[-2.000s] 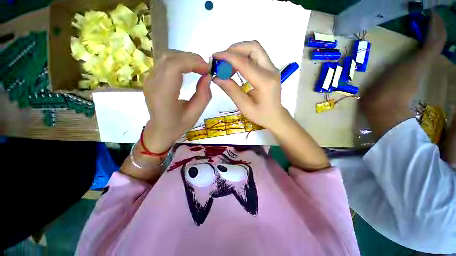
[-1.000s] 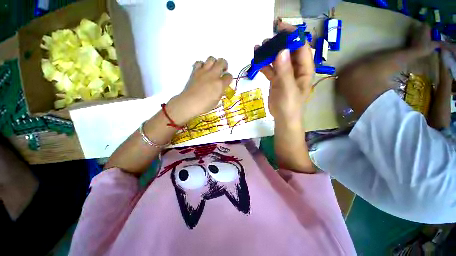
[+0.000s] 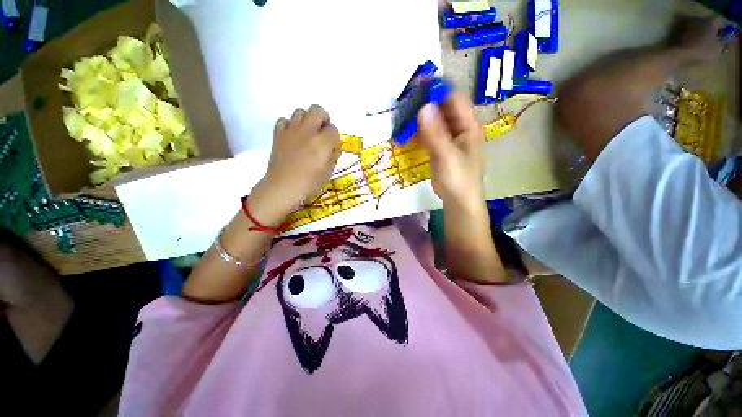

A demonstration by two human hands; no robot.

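My right hand (image 3: 457,151) holds a blue battery pack (image 3: 416,114) with a dark strip on its upper face, over the white sheet; hand and pack are blurred. Another blue cell (image 3: 418,80) lies on the sheet just behind it. My left hand (image 3: 303,155) is over the sheet, its fingers curled beside a small amber piece (image 3: 350,144); whether it grips the piece is hidden. Amber wired boards (image 3: 412,165) lie in rows on the sheet near my body, partly behind my left hand.
A cardboard box (image 3: 200,81) of yellow slips (image 3: 122,106) stands at left, green circuit boards (image 3: 77,213) beside it. Blue packs (image 3: 493,75) and an amber board (image 3: 500,126) lie at right. A neighbour's blurred arm (image 3: 602,98) reaches in from the right.
My right hand has lowered the pack toward the amber rows and moved slightly left. My left hand has shifted slightly left. The view has shifted, showing more packs at right.
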